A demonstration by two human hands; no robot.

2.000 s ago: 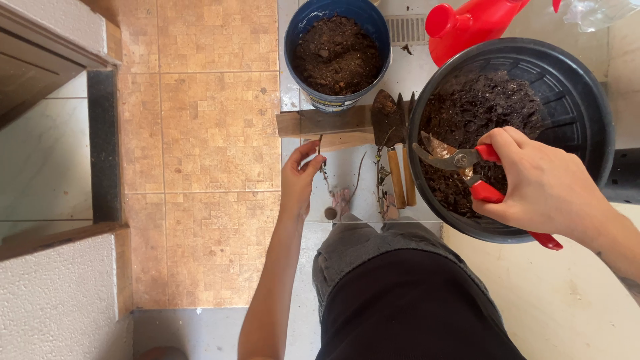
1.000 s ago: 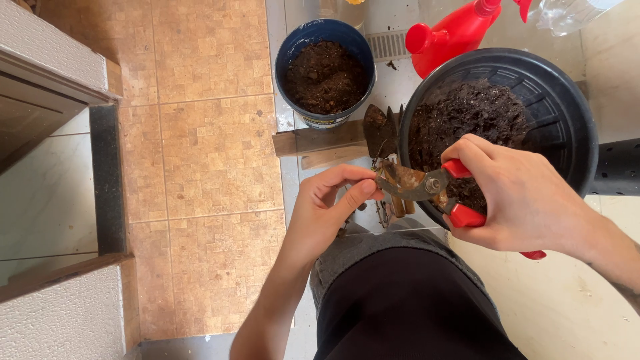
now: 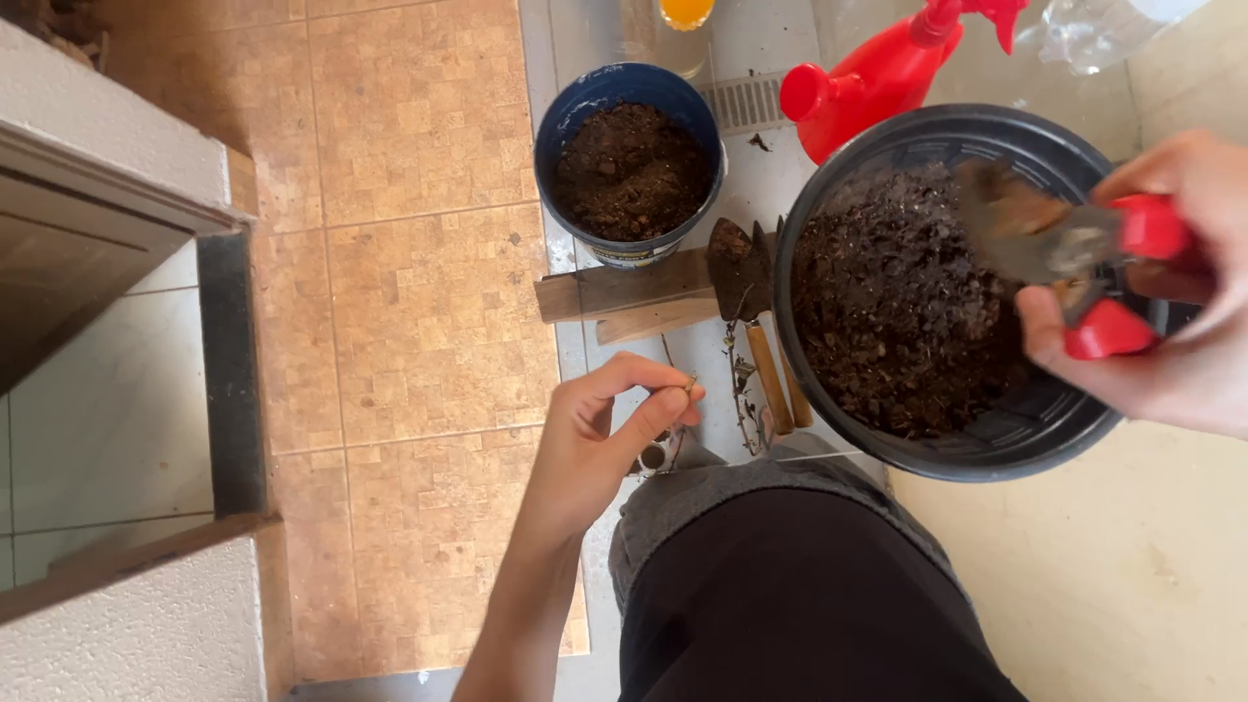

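My left hand (image 3: 614,429) pinches a small thin twig (image 3: 691,384) between thumb and fingertips. At the right, my right hand (image 3: 1160,283) grips red-handled pruning shears (image 3: 1063,244), blurred, over the large black plastic pot (image 3: 975,468) of dark soil (image 3: 907,302). Dirt covers the blades; whether they are apart is unclear. Beside that pot lie a hand trowel (image 3: 738,268) and another wooden-handled garden tool (image 3: 795,385). A dry, thin stem (image 3: 738,380) lies just left of their handles. The blue bucket (image 3: 548,146) farther off also holds soil.
Wooden boards (image 3: 624,288) lie below the bucket. A red spray bottle (image 3: 877,78) and a clear plastic bottle (image 3: 1102,34) are at the top right, near a floor drain grate (image 3: 746,104). A small round tube end (image 3: 652,455) shows by my left wrist.
My left hand and the shears were together a second ago; now they are apart. My right hand has moved right with the shears, over the black pot.
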